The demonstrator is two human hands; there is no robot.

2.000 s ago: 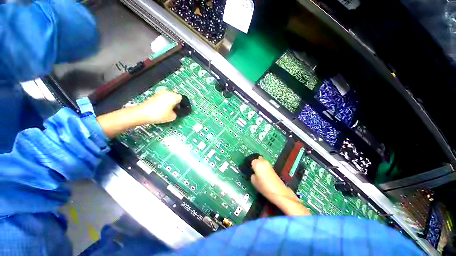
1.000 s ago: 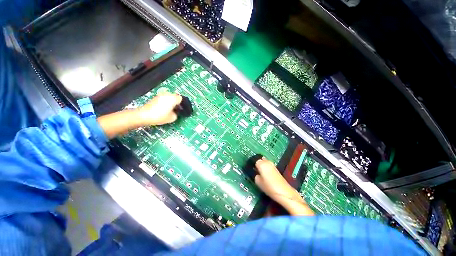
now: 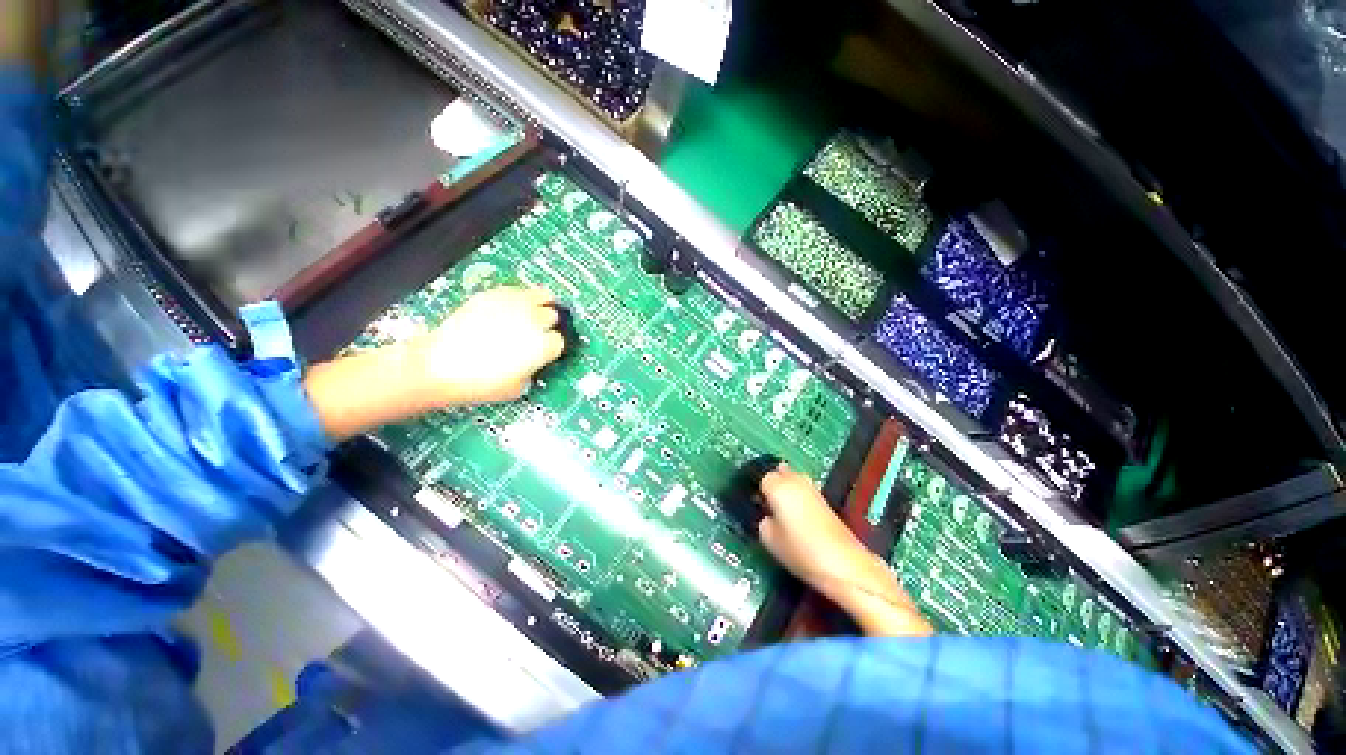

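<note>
A large green circuit board lies in a black carrier with white numbers on its near edge. My left hand is over the board's upper left part, fingers curled, with black coverings at the fingertips. My right hand is low over the board's right part, near the reddish-brown crossbar, its fingertips also black. The fingertips of both hands point down or away, so whether either holds a small component is hidden. A bright glare band crosses the board.
A second green board lies beyond the crossbar. A metal rail runs along the far side. Behind it are bins of pale green parts, blue parts and white-tipped parts, and a box of dark round parts.
My left hand has turned and shifted slightly on the board. My right hand has moved slightly right. The blue sleeve at the upper left has drawn back, uncovering the metal surface.
</note>
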